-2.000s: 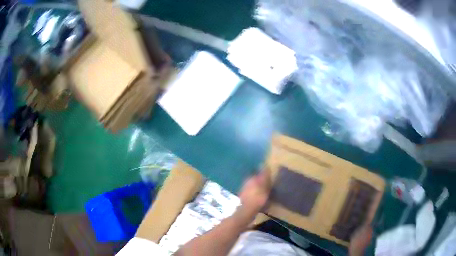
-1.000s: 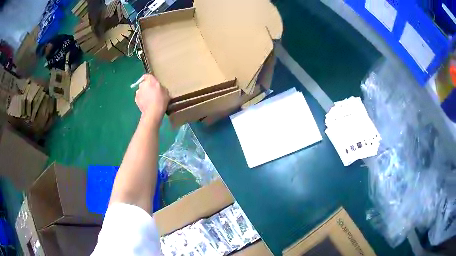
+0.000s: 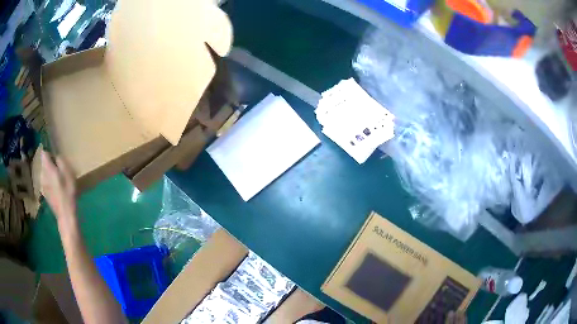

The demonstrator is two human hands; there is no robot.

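Note:
My left hand (image 3: 58,183) grips the near left edge of an open brown mailer box (image 3: 95,120), its lid raised. The box is above and left of other folded cartons (image 3: 174,155) at the bench's left edge. A closed carton (image 3: 379,247) with dark printed squares and "SOLAR POWER BANK" lettering lies at the lower right. The fingertips of my right hand (image 3: 455,318) are on its lower right part, cut off by the bottom edge; whether they grip it is hidden. A white stack of sheets (image 3: 264,147) and fanned printed papers (image 3: 355,120) lie behind it.
Clear plastic bags (image 3: 462,139) are heaped at the back right. A carton of silvery packets (image 3: 243,291) is at the bottom centre. A blue stool (image 3: 134,278) stands on the green floor. A small bottle (image 3: 503,281) lies at right. Orange and blue items (image 3: 490,28) are at top.
The open mailer box has moved left, away from the cartons below it, in my left hand. The view has turned, and the closed carton shows more fully with my right fingertips on it.

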